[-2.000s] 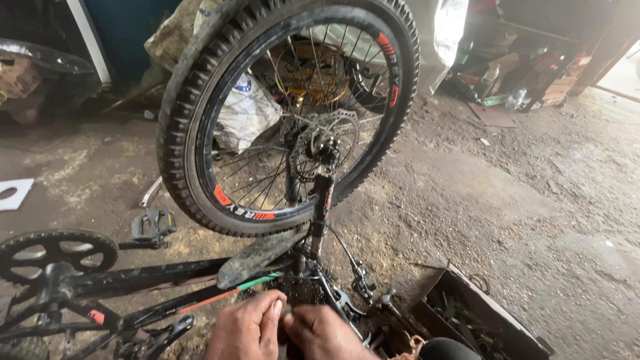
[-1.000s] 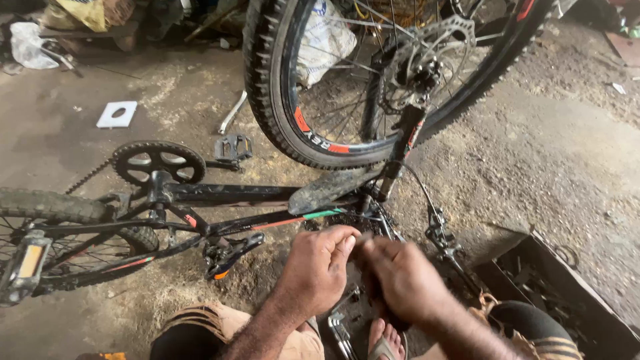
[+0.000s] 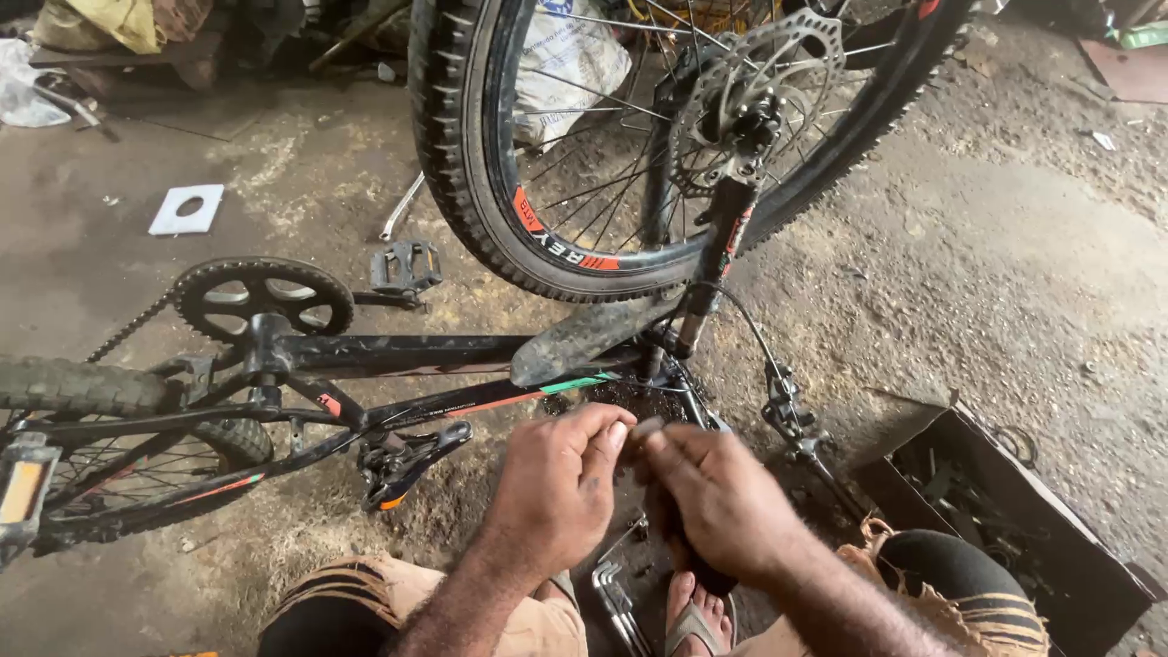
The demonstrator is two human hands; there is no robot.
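My left hand (image 3: pixel 561 484) and my right hand (image 3: pixel 716 497) meet above the floor between my knees, with thumbs and forefingers pinched around a small greyish piece (image 3: pixel 648 426) that I cannot identify. A dark object (image 3: pixel 680 538) shows beneath my right hand; its kind is unclear. Just beyond lies an upside-down bicycle, its black frame (image 3: pixel 411 354) to the left and its front wheel (image 3: pixel 557 265), with a disc brake rotor (image 3: pixel 776 82), raised above the fork (image 3: pixel 725 237). A brake lever (image 3: pixel 789 411) hangs on the handlebar to the right of my hands.
An open box (image 3: pixel 1022 520) of metal parts stands at the right. Hex keys (image 3: pixel 620 602) lie near my sandalled foot (image 3: pixel 698 616). The crankset (image 3: pixel 265 297), a pedal (image 3: pixel 406 269), a wrench (image 3: pixel 403 205) and a white square piece with a hole (image 3: pixel 186 209) are at the left.
The view has swung left and down since two seconds ago, so more of the bicycle frame shows. My hands stay close together throughout.
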